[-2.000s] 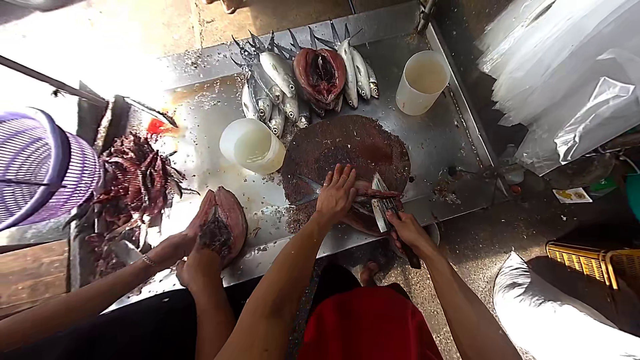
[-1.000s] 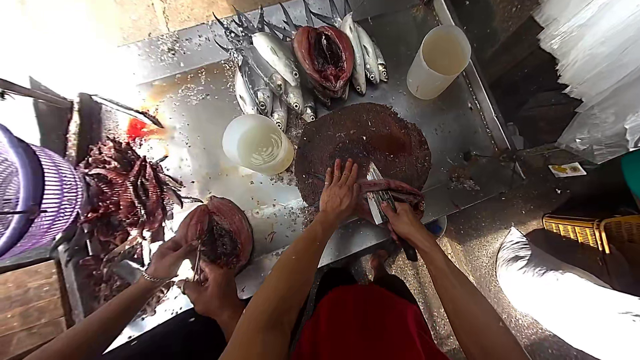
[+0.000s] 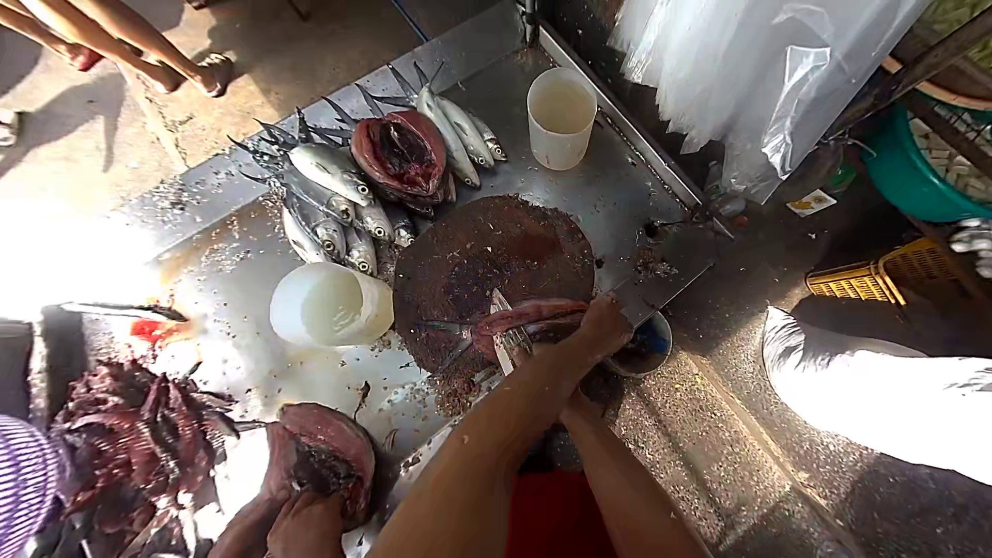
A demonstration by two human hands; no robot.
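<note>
A split fish (image 3: 535, 310) lies on the round wooden chopping block (image 3: 488, 240), its tail to the left. My left hand (image 3: 608, 327) is closed on its right end at the block's edge. Against the fish's cut flesh stands the blade of a knife (image 3: 511, 347), its handle hidden below my left forearm. My right hand (image 3: 572, 404) is at that handle, mostly covered by the crossing forearm. Whole silvery fish (image 3: 329, 172) and an opened fish (image 3: 399, 151) lie behind the block. A co-worker's hands (image 3: 306, 523) hold another opened fish (image 3: 333, 457) at lower left.
White plastic containers stand left (image 3: 329, 306) and behind right (image 3: 562, 116) of the block on the metal table (image 3: 620, 232). Fish scraps (image 3: 139, 442) and a purple basket (image 3: 27, 480) are at left. Plastic bags (image 3: 721, 70) hang at right, above a yellow crate (image 3: 852, 280). A bowl (image 3: 647, 345) sits beside the table.
My left hand has moved right from the block to the fish's right end, and its forearm now crosses over my right hand. The view has shifted.
</note>
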